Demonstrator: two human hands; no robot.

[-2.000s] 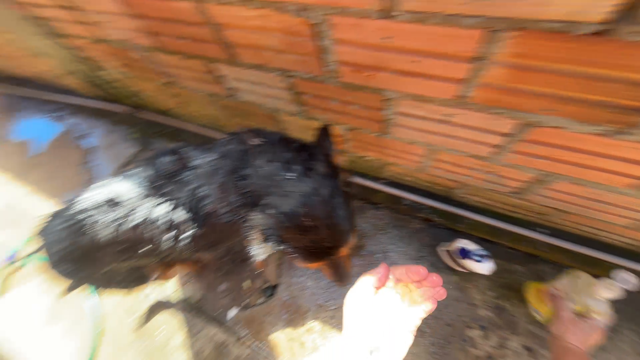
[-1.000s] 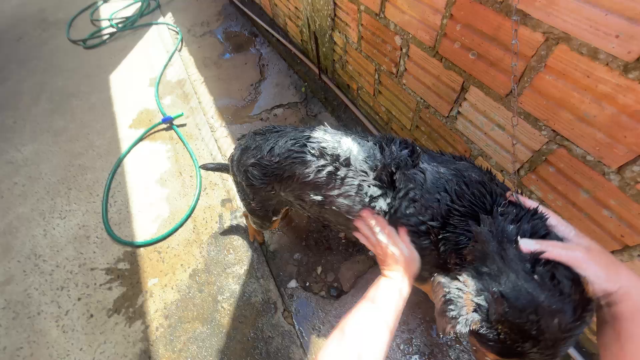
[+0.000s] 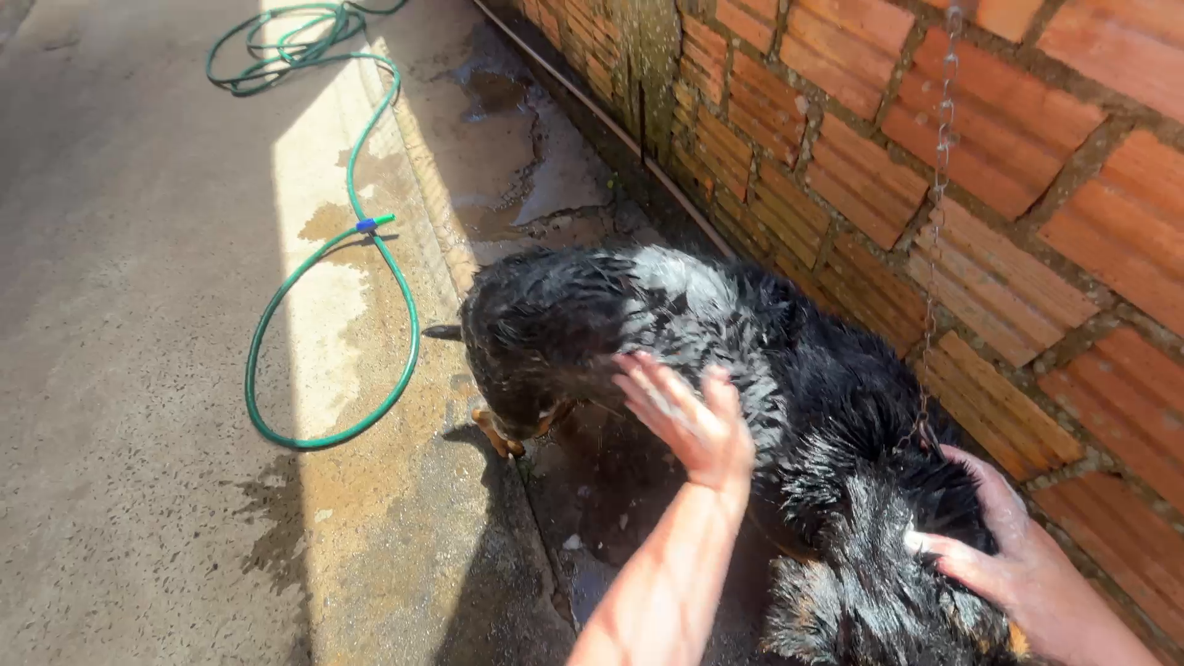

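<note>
A wet black dog with tan legs (image 3: 592, 324) stands beside the brick wall, its rear toward the hose and its head at the lower right. Whitish lather shows on its back. My left hand (image 3: 694, 421) lies against the dog's side with its fingers spread, holding nothing. Around the dog's neck, my right hand (image 3: 990, 546) rests with the thumb and fingers apart on the fur. A metal chain (image 3: 939, 203) hangs down along the wall to the dog's neck. The dog's face is mostly hidden.
A green garden hose (image 3: 416, 342) with a blue connector (image 3: 366, 225) lies looped on the concrete floor at the left. The brick wall (image 3: 999, 120) borders the right side, with a thin pipe (image 3: 601, 116) along its foot. Wet patches and cracks mark the floor.
Two seconds ago one hand was held palm up near the dog's muzzle; now both hands are on the dog. The view has swung strongly. Since one second ago, more whitish lather shows on its side.
</note>
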